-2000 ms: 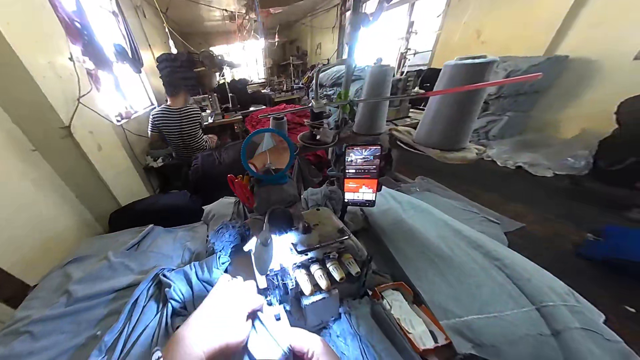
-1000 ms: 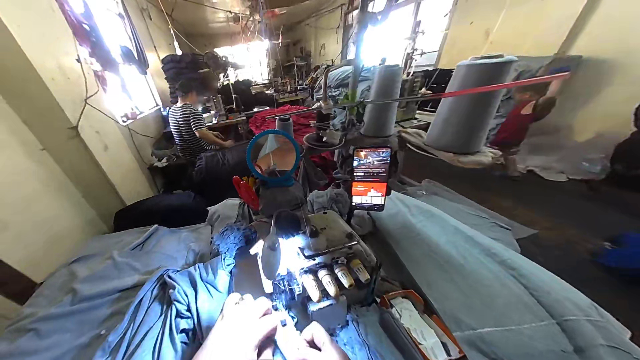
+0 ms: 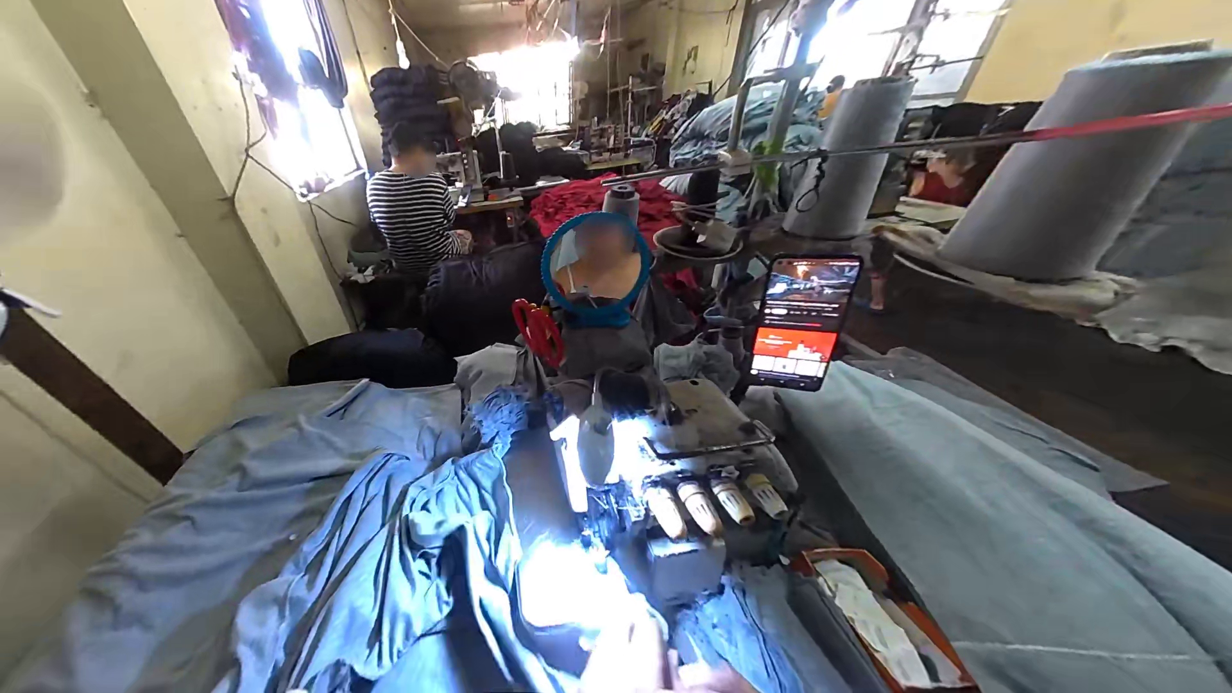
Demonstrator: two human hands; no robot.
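Observation:
Bare fingers of my right hand (image 3: 630, 654) show at the bottom edge, washed out by the lamp, close to grey-blue fabric (image 3: 736, 626). Another patch of skin lies just right of them; I cannot tell which hand it belongs to, nor pick out my left hand surely. Glare and the frame edge hide any grip. Ahead is an overlock sewing machine (image 3: 698, 414) with a row of several tension dials (image 3: 712, 505) and a bright lamp. Bunched blue-grey cloth (image 3: 433, 539) lies left of its plate.
Red-handled scissors (image 3: 539, 332) stand beside a round blue-framed mirror (image 3: 547, 269). A phone (image 3: 804, 322) is mounted at right, near large thread cones (image 3: 852, 159). An orange tray (image 3: 948, 654) holds small items. Grey fabric (image 3: 1020, 539) spreads right. A person in a striped top (image 3: 409, 217) sits behind.
The view has shifted, so the machine sits further right and higher. Both hands were together at the fabric before the machine; now only blurred fingers show at the bottom edge.

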